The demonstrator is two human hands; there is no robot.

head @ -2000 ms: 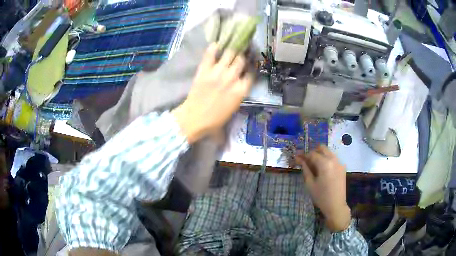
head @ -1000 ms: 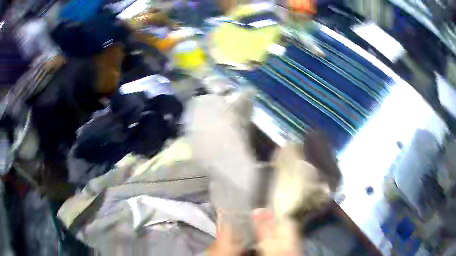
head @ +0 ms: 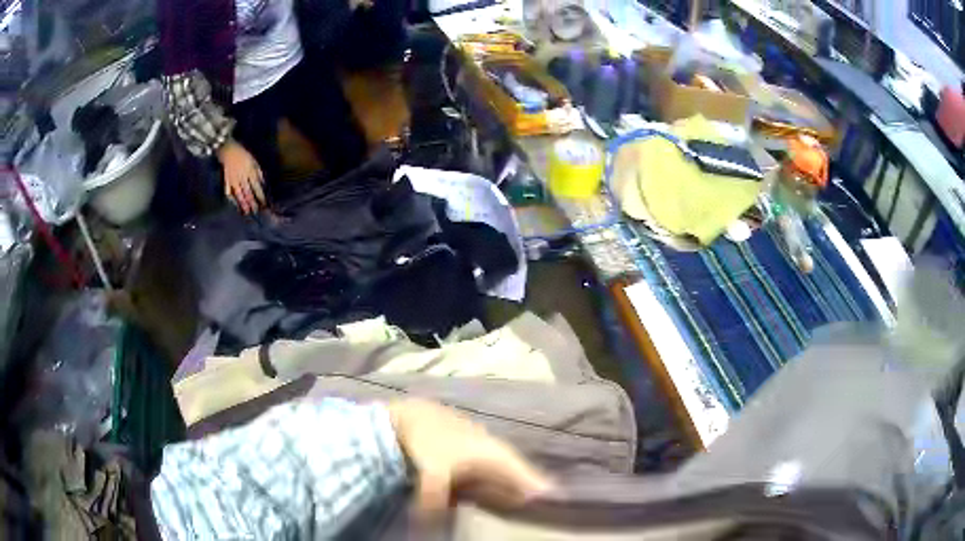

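Observation:
My left hand (head: pixel 460 452), in a pale checked sleeve, is at the bottom middle with its fingers at the edge of a grey-brown cloth (head: pixel 804 423). The cloth stretches from my fingers to the right edge, over the striped cloth's near corner; it is partly blurred. My right hand is not in view. Under and behind my left hand lies a pile of grey-brown and pale yellow-green garment pieces (head: pixel 497 407). The sewing machine is not in view.
Dark garments (head: pixel 349 259) lie beyond the pile. A person (head: pixel 254 63) stands there, one hand near them. A white bucket (head: pixel 125 174) is far left. On the table are striped blue cloth (head: pixel 741 306), yellow-green pieces (head: pixel 688 190), yellow tape (head: pixel 575 169) and an orange-topped bottle (head: pixel 806 164).
The view has swung left from the machine to the garment pile, and a person now shows. My left hand has moved from the table to the pile; my right hand has gone out of view.

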